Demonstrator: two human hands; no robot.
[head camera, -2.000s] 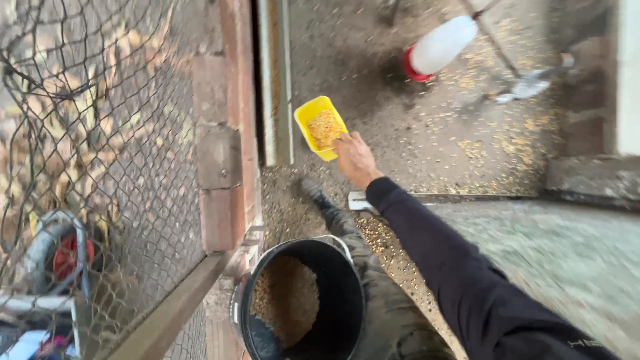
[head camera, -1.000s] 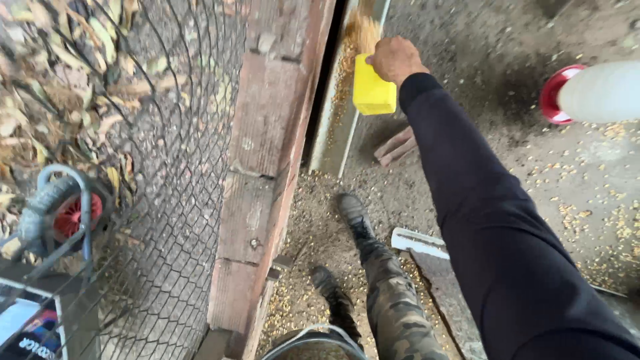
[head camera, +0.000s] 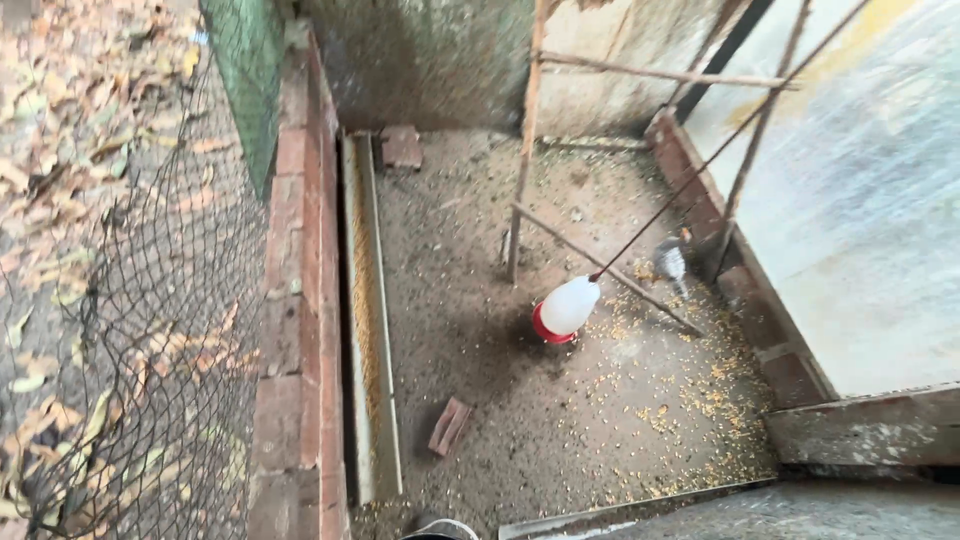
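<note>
Neither of my hands shows in the head view now, and the yellow scoop is out of sight too. A long narrow trough (head camera: 365, 300) lies along the low brick wall at left, with a line of yellow grain (head camera: 365, 292) inside it. Only the rim of a bucket (head camera: 442, 529) shows at the bottom edge. A white drinker or feeder with a red base (head camera: 568, 307) hangs from a cord over the dirt floor. A grey and white bird (head camera: 670, 261) stands near the right wall, beside scattered grain (head camera: 667, 420).
A low brick wall (head camera: 289, 330) and wire mesh (head camera: 172, 337) run along the left. Brick pieces lie near the trough's far end (head camera: 402, 147) and right of its near end (head camera: 450, 427). Wooden poles (head camera: 525, 150) stand at the back; a board (head camera: 870, 431) is at right.
The view has swung up to the far end of the pen. My right hand, which tipped grain from the yellow scoop into the trough, has left the view. Grain now runs along the trough.
</note>
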